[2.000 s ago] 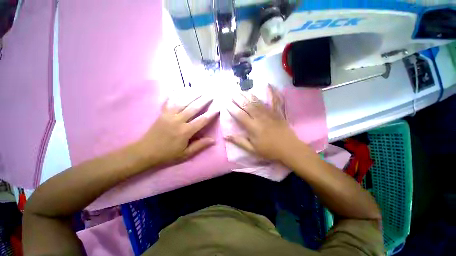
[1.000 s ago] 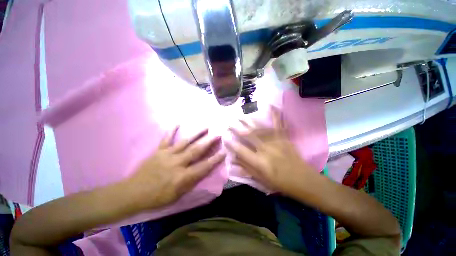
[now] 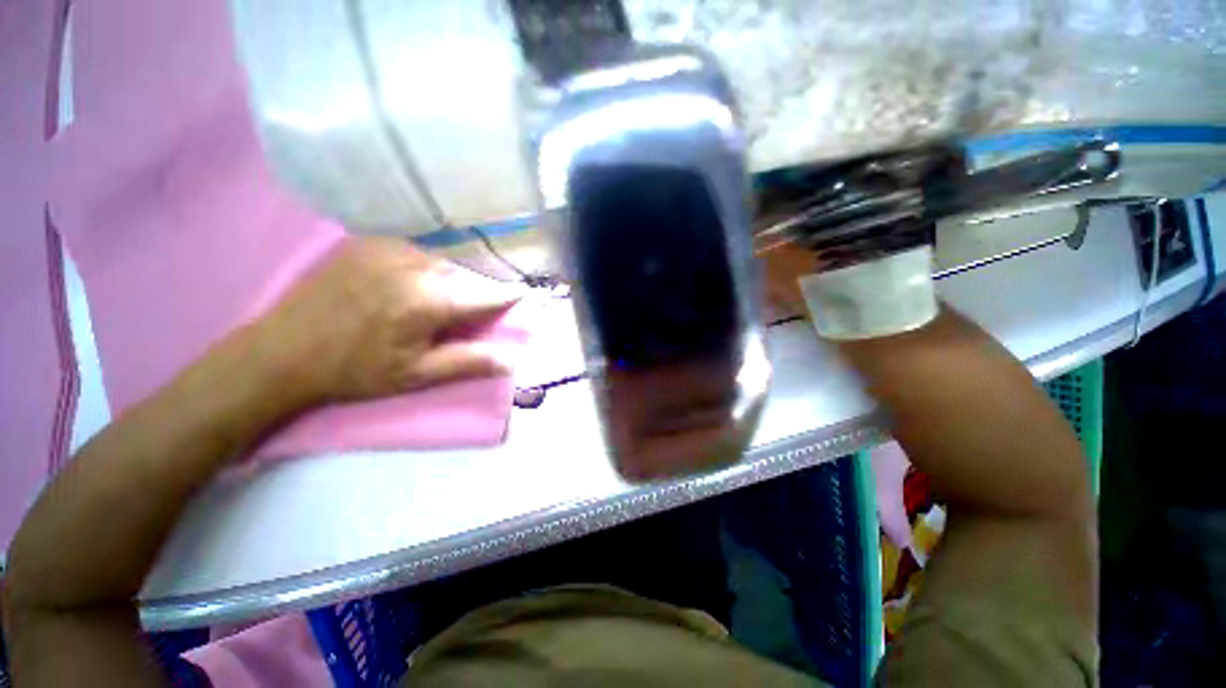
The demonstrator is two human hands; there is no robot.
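The pink garment panel lies left of the sewing machine, its near corner under my left hand. My left hand rests on the cloth near the bright needle area, fingers pointing right, thumb apart. My right hand is mostly hidden behind the chrome part and the white knob; only a bit of it shows between them, so its grip cannot be told. The needle area is hidden too.
The white table's front edge runs below the cloth. More layered pink cloth is at far left. A blue crate holding pink cloth is at the lap. A green basket with coloured scraps is at right.
The view is closer to the machine head. The cloth has moved left and away from the front edge with my left hand. My right hand has moved behind the machine's front parts.
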